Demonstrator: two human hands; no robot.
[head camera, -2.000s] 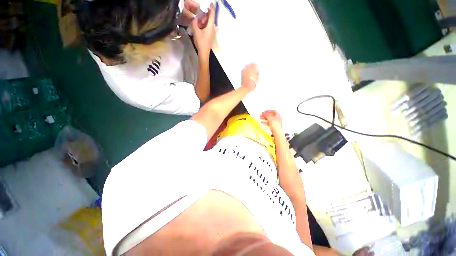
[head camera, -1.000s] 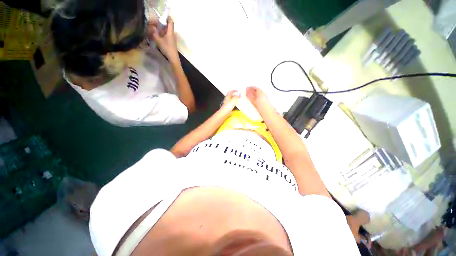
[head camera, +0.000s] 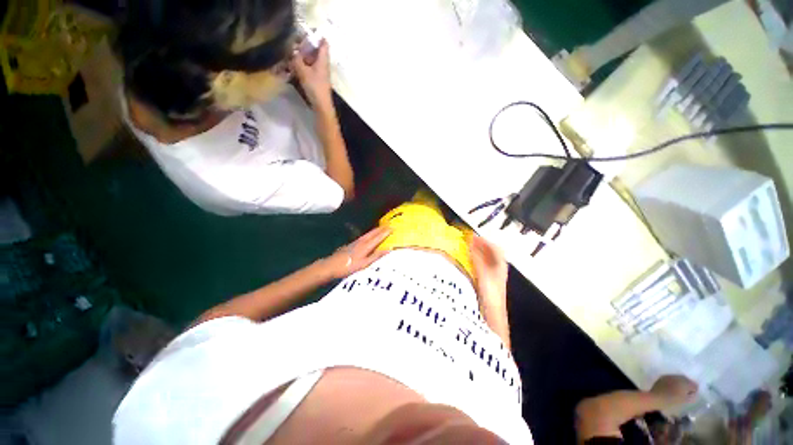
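My left hand (head camera: 369, 247) lies low at the left side of the yellow cloth (head camera: 423, 228) on my lap, off the bench. My right hand (head camera: 487, 255) is at the cloth's right side, beside the bench edge. Nothing is seen held in either hand; the fingers are blurred and partly hidden. The black bench device (head camera: 554, 196) lies on the cream-white bench (head camera: 435, 143) to the front right, with prongs towards me. Small dark-handled side cutters (head camera: 493, 211) lie at its left.
A thin black power cord (head camera: 648, 153) loops behind the device. Grey-silver sticks (head camera: 706, 89) lie in a row at the right rear. A white box (head camera: 713, 217) and slim pale units (head camera: 665, 297) are at the right. A neighbour (head camera: 252, 156) works at the left; another person's arm (head camera: 639, 407) reaches in lower right.
My hands were close together at the bench edge; both have drawn back to my lap and moved apart. The side cutters and the device's prongs now show more clearly.
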